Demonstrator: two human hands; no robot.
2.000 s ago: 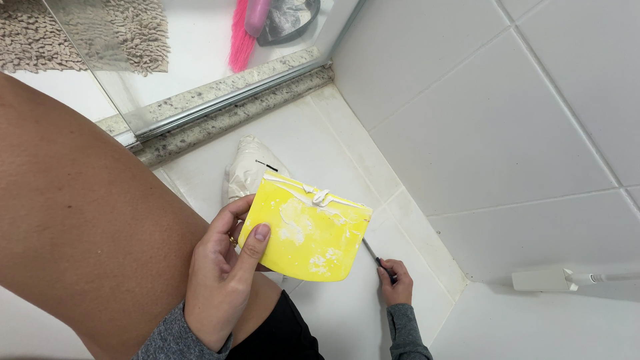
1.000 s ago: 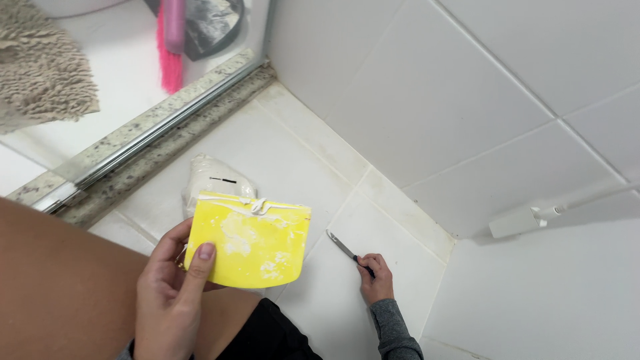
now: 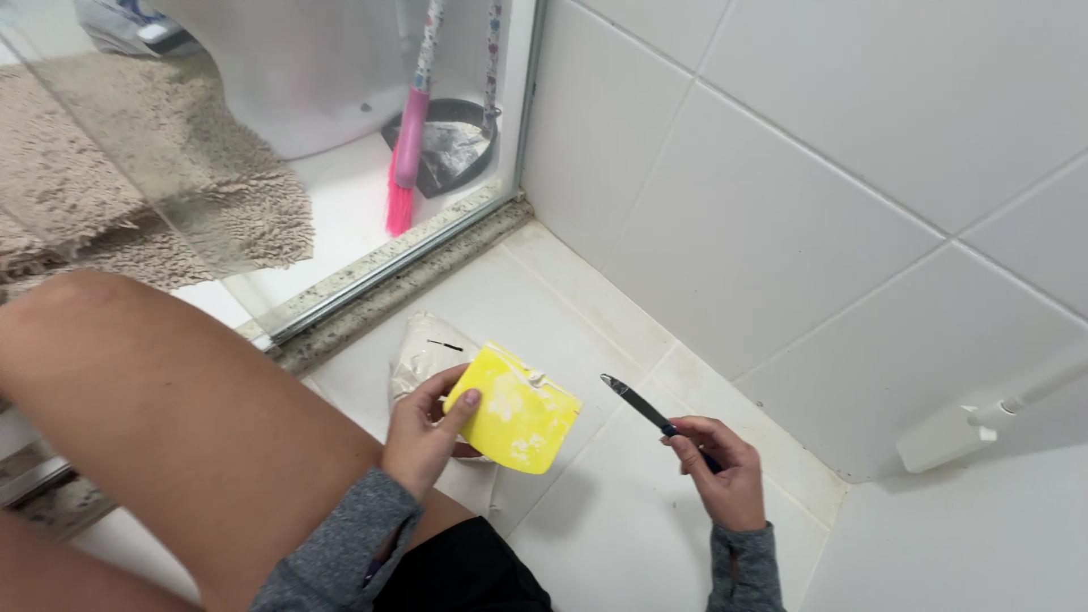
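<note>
My left hand (image 3: 433, 425) grips a yellow plastic scraper (image 3: 514, 416) by its left side, thumb on the face. White paste is smeared over the scraper, with a thicker ridge along its upper edge. In my right hand (image 3: 722, 467) is a slim dark tool (image 3: 642, 408), perhaps a knife or file, its whitened tip pointing up and left toward the scraper without touching it. Behind my left hand, a clear plastic bag of whitish material (image 3: 425, 348) lies on the floor, partly hidden by that hand and the scraper.
White wall tiles (image 3: 816, 212) meet the tiled floor (image 3: 629, 510) at right. A granite sill with a metal track (image 3: 408, 263) borders the glass panel; beyond are a shaggy beige mat (image 3: 170, 170), a pink broom (image 3: 410, 144) and a dustpan (image 3: 455, 144). A white plastic fixture (image 3: 948, 438) is at right.
The dark tool's tip was behind the scraper two seconds ago; now the whole blade shows, apart from the scraper. The scraper has tilted clockwise. The view has shifted.
</note>
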